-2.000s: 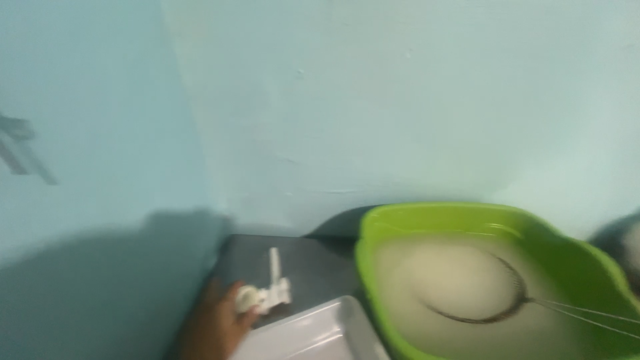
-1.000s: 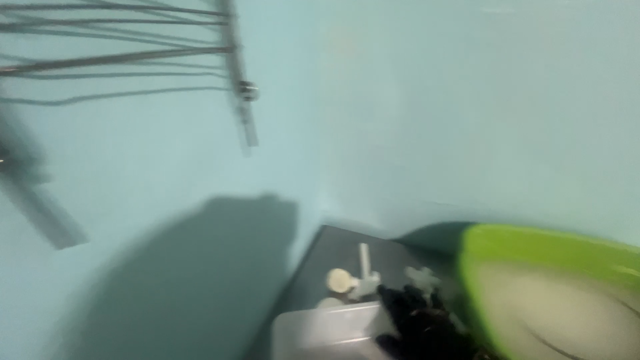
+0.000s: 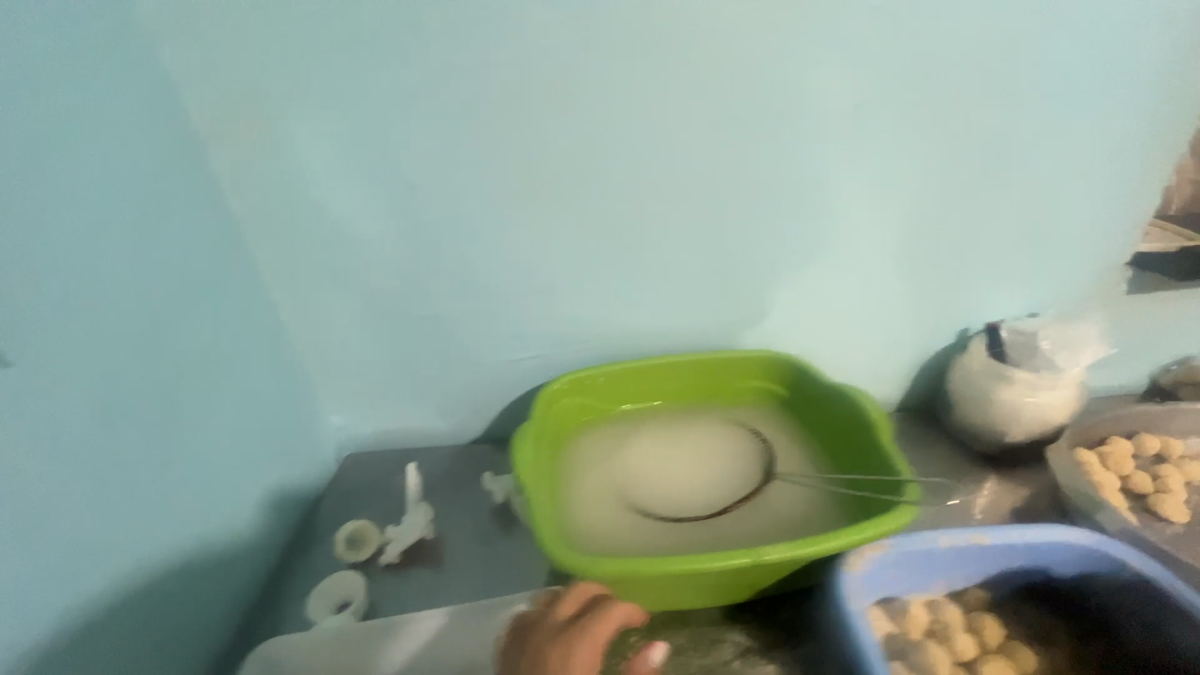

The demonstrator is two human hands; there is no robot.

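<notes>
My left hand (image 3: 581,630) is at the bottom middle, fingers bent and thumb apart, beside the right end of a white plastic tray (image 3: 403,642). Whether it grips the tray is not clear. Just beyond the fingers stands a green plastic basin (image 3: 694,564) of cloudy whitish liquid (image 3: 600,469). A round wire strainer (image 3: 771,469) lies partly sunk in it, its wire handle over the right rim. White plastic parts lie to the left: a piece with a long stem (image 3: 410,525), a small round cup (image 3: 357,541) and a ring-shaped piece (image 3: 337,597). My right hand is out of view.
A blue plastic tub (image 3: 994,539) holding pale round balls (image 3: 947,633) stands at the lower right. Behind it are a clear bowl (image 3: 1069,459) of similar balls and a round whitish container (image 3: 1012,398) with plastic on top. Pale blue walls (image 3: 562,187) border the dark counter (image 3: 459,581).
Two seconds ago my left hand was at the white plastic parts; now it is beside the tray and green basin, away from them. The view has swung left and back right.
</notes>
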